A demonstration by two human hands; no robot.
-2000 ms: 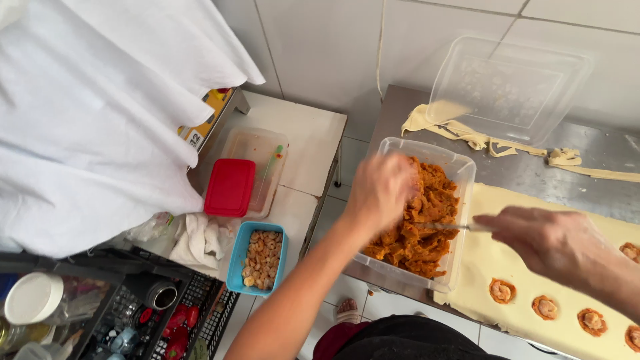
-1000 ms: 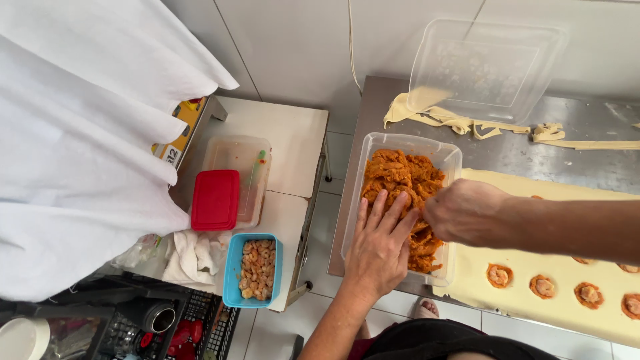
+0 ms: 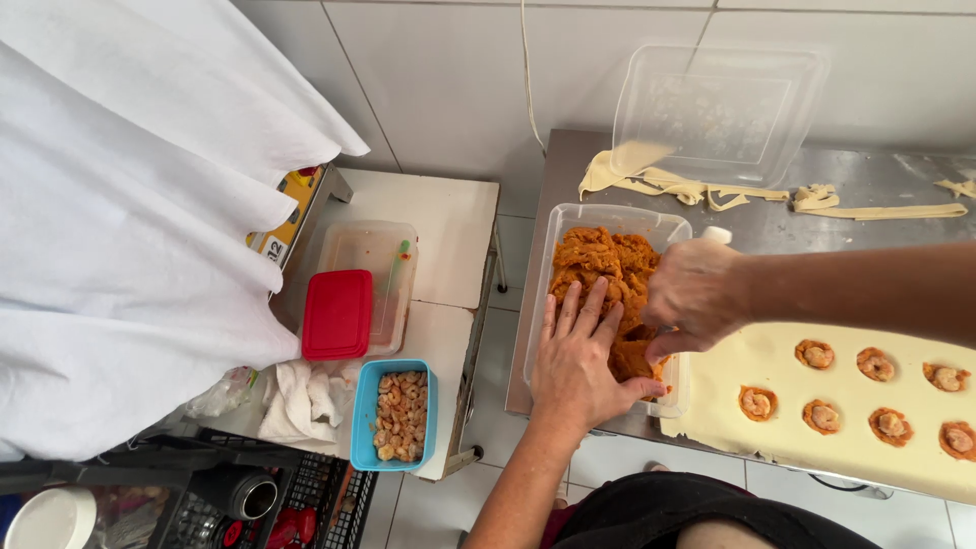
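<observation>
A clear plastic tub [image 3: 675, 389] of orange filling [image 3: 602, 255] stands on the steel table's left end. My left hand [image 3: 576, 358] rests on the filling with its fingers spread. My right hand [image 3: 698, 293] is curled at the tub's right side, a white handle end [image 3: 717, 235] showing behind it; the rest of that utensil is hidden. On the right lies a sheet of rolled dough [image 3: 709, 404] with rows of orange filling mounds, each topped with a shrimp [image 3: 756, 402]. A blue container [image 3: 431, 412] of shrimp sits on the white side table.
A clear lid [image 3: 709, 114] leans against the tiled wall behind dough strips [image 3: 877, 212]. The white side table [image 3: 427, 191] holds a red-lidded box [image 3: 337, 314], a clear container [image 3: 400, 335] and a white cloth [image 3: 301, 400]. White fabric [image 3: 114, 229] hangs at left, above black crates [image 3: 328, 488].
My left hand has gone from blurred motion over the tub to lying spread on the filling. My right hand has moved left from beside the tub to its right part.
</observation>
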